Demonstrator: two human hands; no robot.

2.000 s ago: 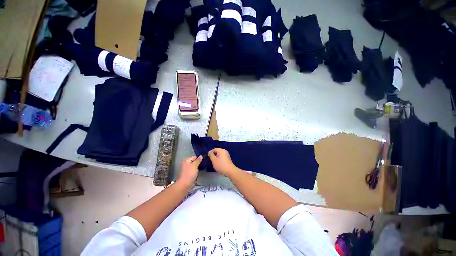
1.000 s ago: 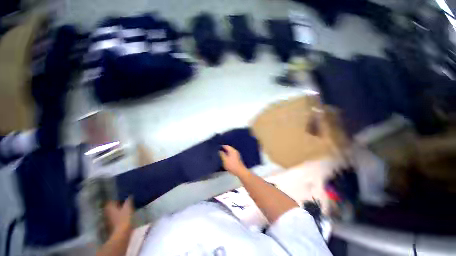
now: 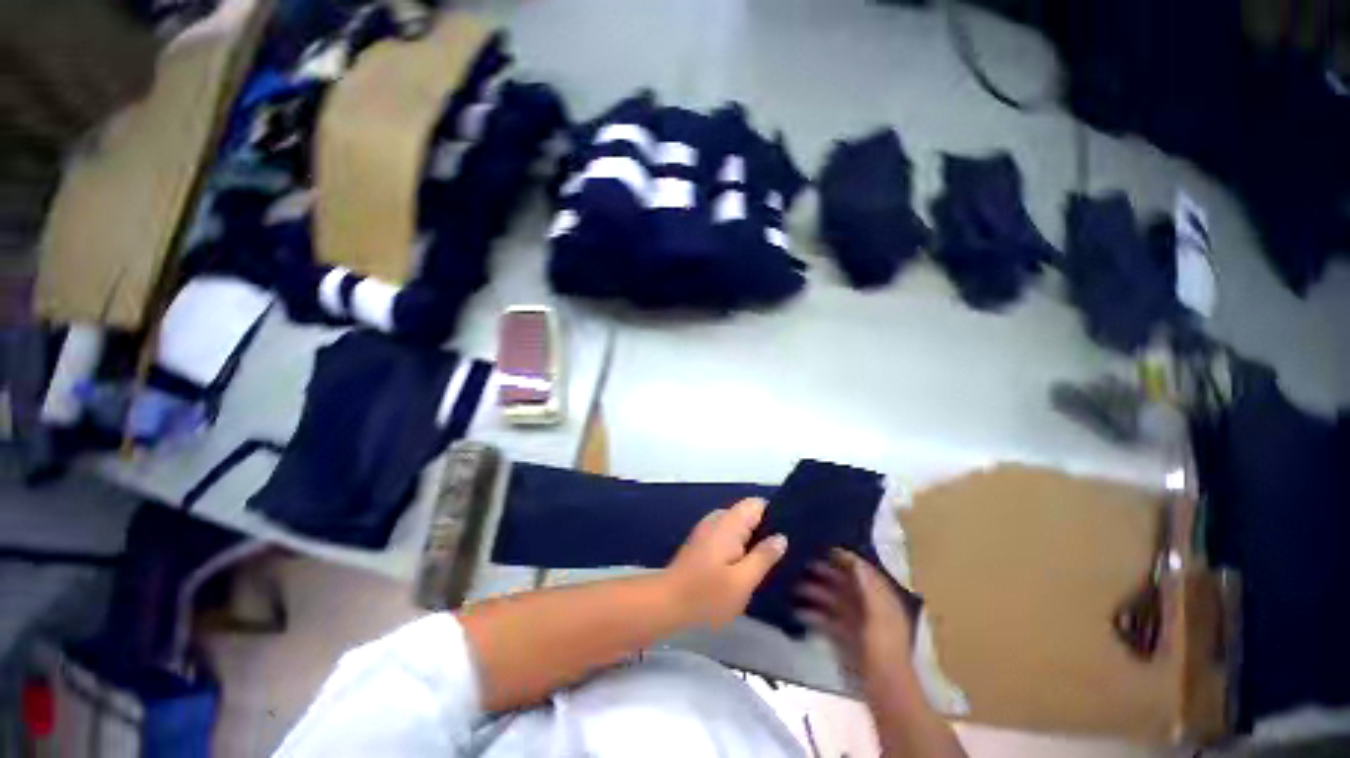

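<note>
A long navy cloth panel [image 3: 637,511] lies across the table near its front edge. Its right part [image 3: 829,511] looks folded or lifted and sits at an angle. My left hand [image 3: 729,566] pinches the cloth at the middle with thumb and fingers. My right hand [image 3: 856,604] is blurred, over the lower right part of the cloth, with its fingers apart. The mottled pattern weight [image 3: 461,526] is at the cloth's left end; whether it rests on the cloth cannot be told.
Brown paper [image 3: 1036,592] lies right of the cloth, with dark-handled shears [image 3: 1140,615] at its edge. A pale box with a reddish top [image 3: 529,363], tied navy bundles [image 3: 674,215] and small navy stacks [image 3: 869,208] stand farther back. Large navy panels [image 3: 1295,533] lie at right.
The view swung right and back. My left hand moved from the cloth's left end to its middle. My right hand is at the right part, which is now folded or lifted. The weight now shows at the left end.
</note>
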